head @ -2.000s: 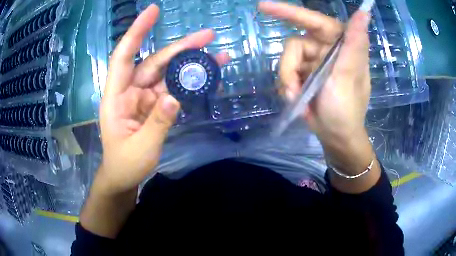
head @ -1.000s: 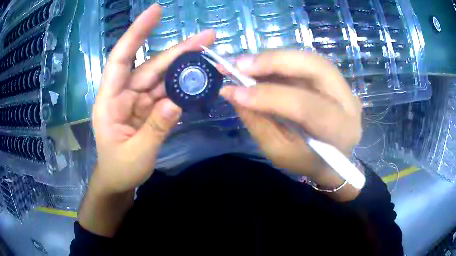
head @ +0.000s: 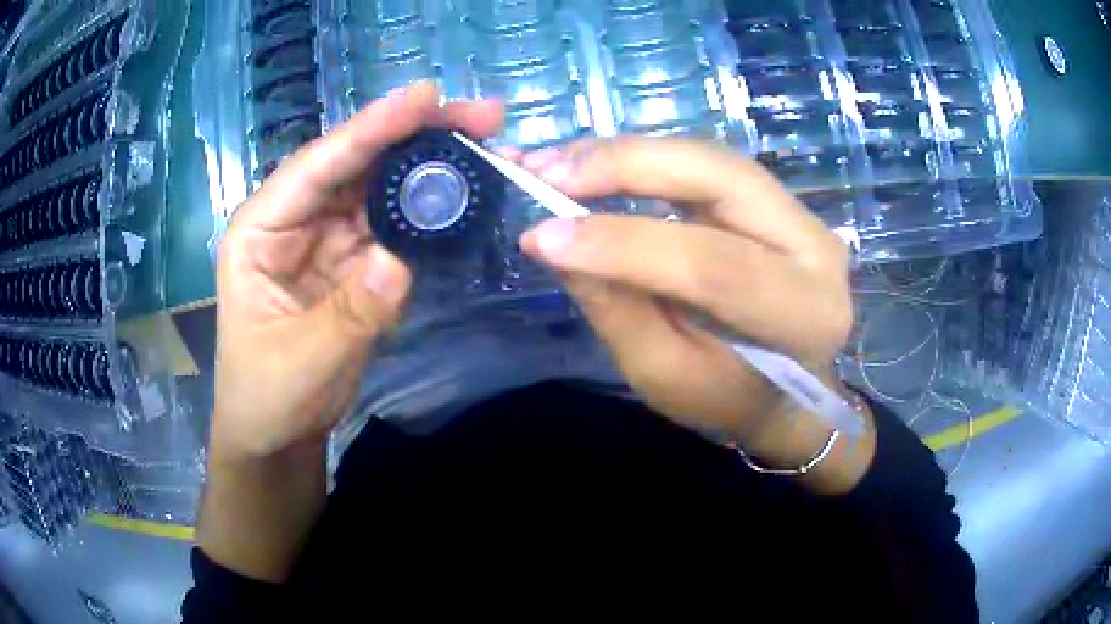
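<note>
A round black speaker driver [head: 434, 195] with a pale centre and a ring of light dots faces me. My left hand [head: 319, 262] holds it by its edge between thumb and fingers, above the near edge of the clear tray. My right hand [head: 707, 268] holds silver tweezers [head: 524, 180] between thumb and fingers. Their tips point up and left and lie at the upper right rim of the disc; I cannot tell whether they touch it. The tweezers' rear end shows below the palm, near the wrist.
A large clear ribbed tray [head: 658, 92] lies in front, with dark discs in some rows. A side tray [head: 55, 232] with dense dark rows is at the left. One loose small oval part [head: 1055, 55] lies on the green mat at the upper right.
The right hand has swung in from the right, bringing the tweezers to the disc. The left hand and disc have shifted slightly left, and the left fingers have curled in.
</note>
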